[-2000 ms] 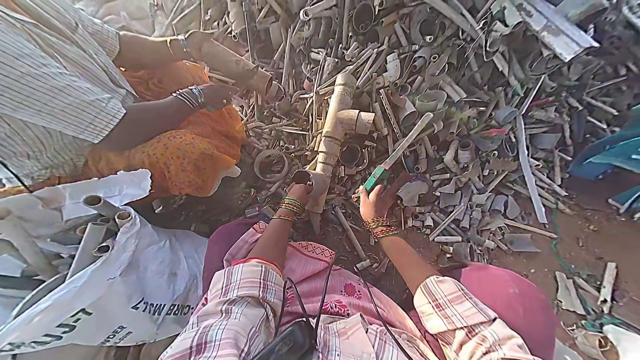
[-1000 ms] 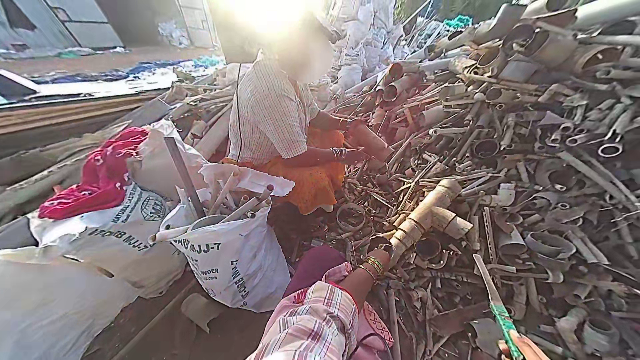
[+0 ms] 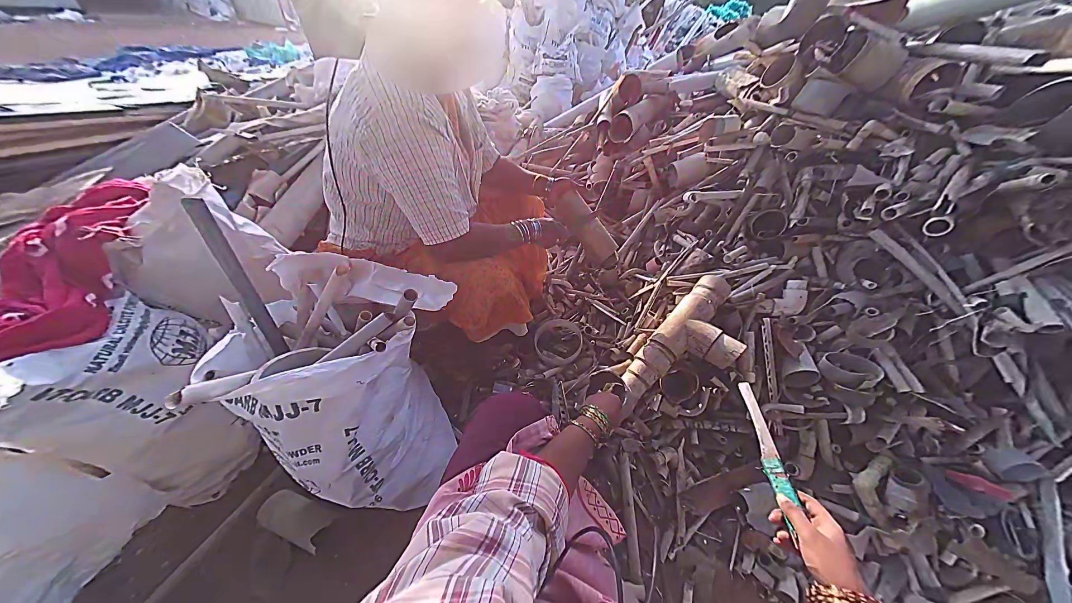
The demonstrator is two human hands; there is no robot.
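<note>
My left hand [image 3: 610, 404], with bangles at the wrist, is on the near end of a long plastic pipe with a side branch [image 3: 670, 343]; its fingers are partly hidden, but it appears to grip the pipe. The pipe slants up and away over the scrap heap. At the lower right, my right hand [image 3: 816, 536] is closed round the green-wrapped handle of a long flat blade [image 3: 762, 427]. The blade points up and a little left, apart from the pipe.
Another person [image 3: 410, 167] sits ahead to the left, holding a pipe piece [image 3: 586, 226]. A white sack of pipes [image 3: 360, 427] stands at my left, beside fuller sacks [image 3: 134, 419] and red cloth [image 3: 63, 268]. Scrap pipes [image 3: 904, 352] are heaped ahead and to the right.
The view has swung up and to the left since the oldest frame. My right hand with the blade is farther from the pipe than two seconds ago. My left hand remains at the pipe's near end.
</note>
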